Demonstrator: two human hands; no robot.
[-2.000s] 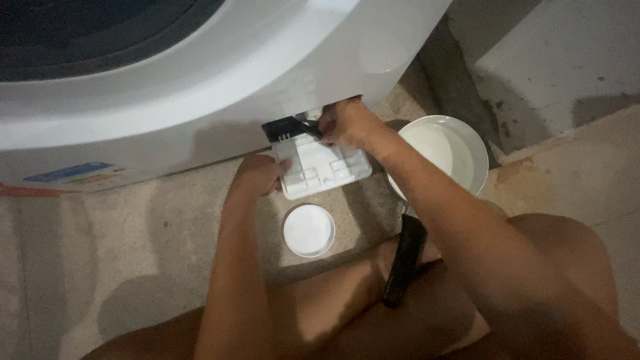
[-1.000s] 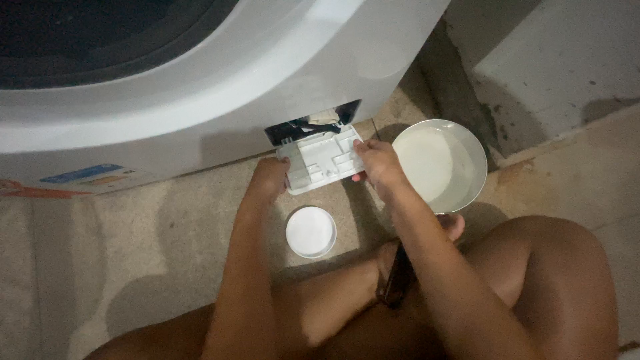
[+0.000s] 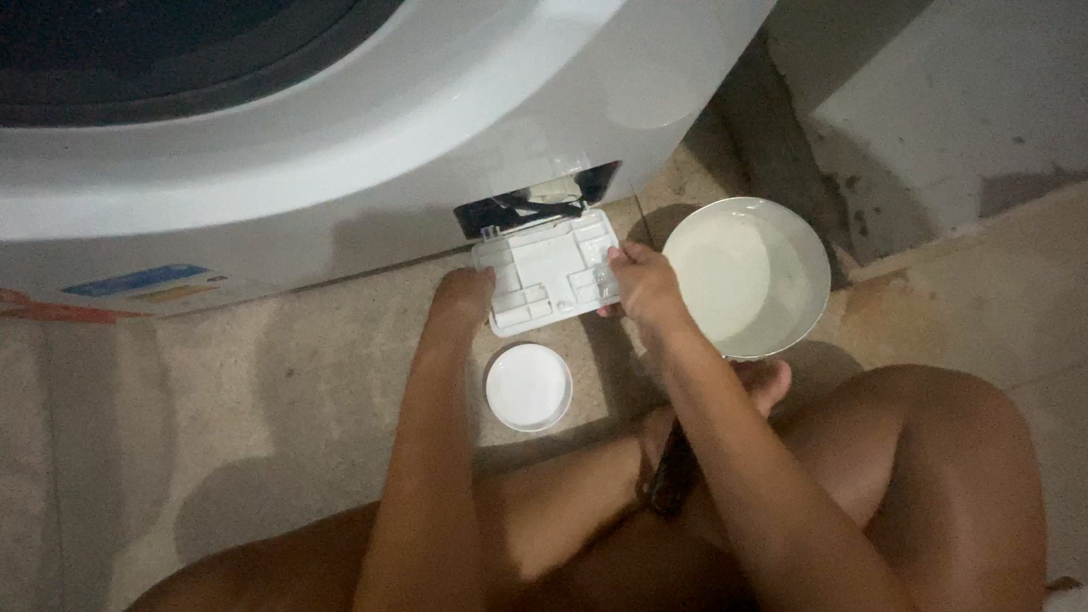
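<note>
My left hand (image 3: 464, 297) grips the left edge of a white plastic access flap (image 3: 551, 274), and my right hand (image 3: 644, 280) holds its right edge. The flap's ribbed inner face is turned up. Its upper edge lies against the dark rectangular opening (image 3: 476, 218) low on the front of a white front-loading washing machine (image 3: 382, 183). Inside the opening a black hose or strap crosses in front of a pale part. Just below the flap, a small round white dish or lid (image 3: 529, 387) rests on the floor.
A pale pan (image 3: 722, 272) stands on the floor at the right, near my right hand; its black handle (image 3: 674, 472) runs under my right forearm. My crossed legs (image 3: 918, 459) fill the front. A wall (image 3: 960, 127) rises at the right.
My right hand has left the black part at the opening and moved down to the flap's right edge. The flap's full inner face now shows. My left hand stays at its left edge.
</note>
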